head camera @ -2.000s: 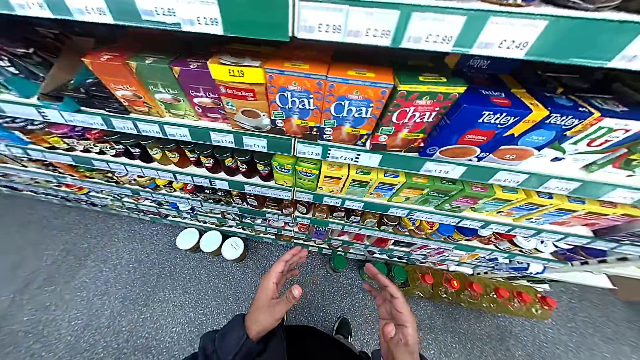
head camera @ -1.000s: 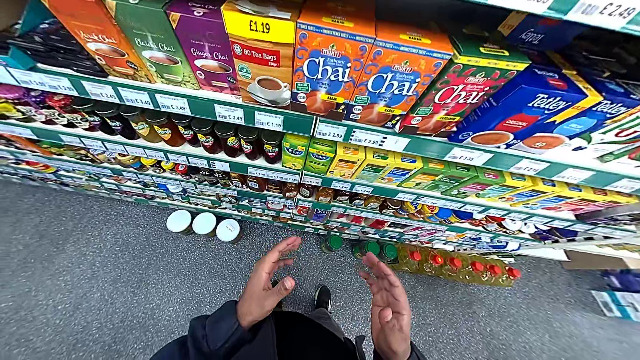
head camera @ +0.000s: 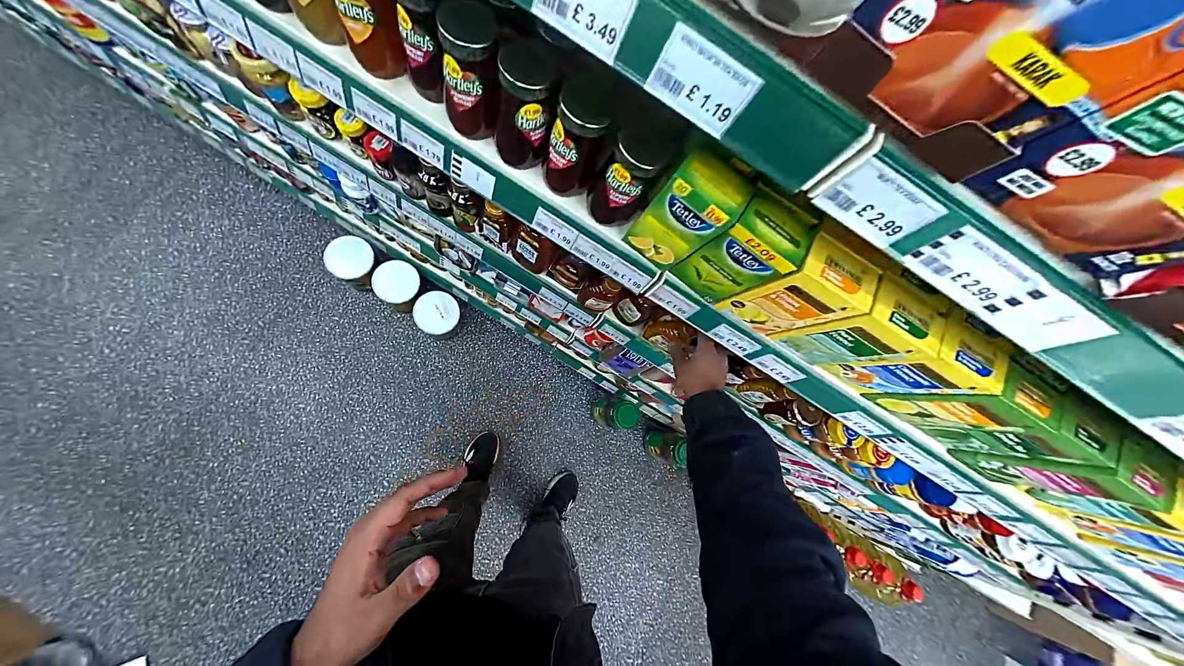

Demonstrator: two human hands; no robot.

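Observation:
My right hand [head camera: 700, 367] reaches into a lower shelf, at a jar with amber contents [head camera: 668, 331]; its fingertips are partly hidden, so whether they grip the jar cannot be told. Just above that hand runs a shelf edge with price labels [head camera: 733, 339]. Over the floor at the lower left, my left hand [head camera: 375, 564] is held with its fingers apart and nothing in it. Green and yellow Tetley tea boxes [head camera: 740, 259] stand on the shelf above my right hand, beside dark Hartley's jam jars [head camera: 618, 185].
Several white-lidded tubs [head camera: 396, 283] stand on the speckled floor left of the shelving. Green-lidded jars [head camera: 622, 413] are on the floor below my right hand. Red-capped bottles [head camera: 869, 564] stand at the lower right. A green upper shelf edge [head camera: 786, 129] juts out over the lower shelves.
My right hand has moved from in front of my body to the lower shelf. My left hand remains off the shelving, fingers apart. The view has turned and come closer to the shelves.

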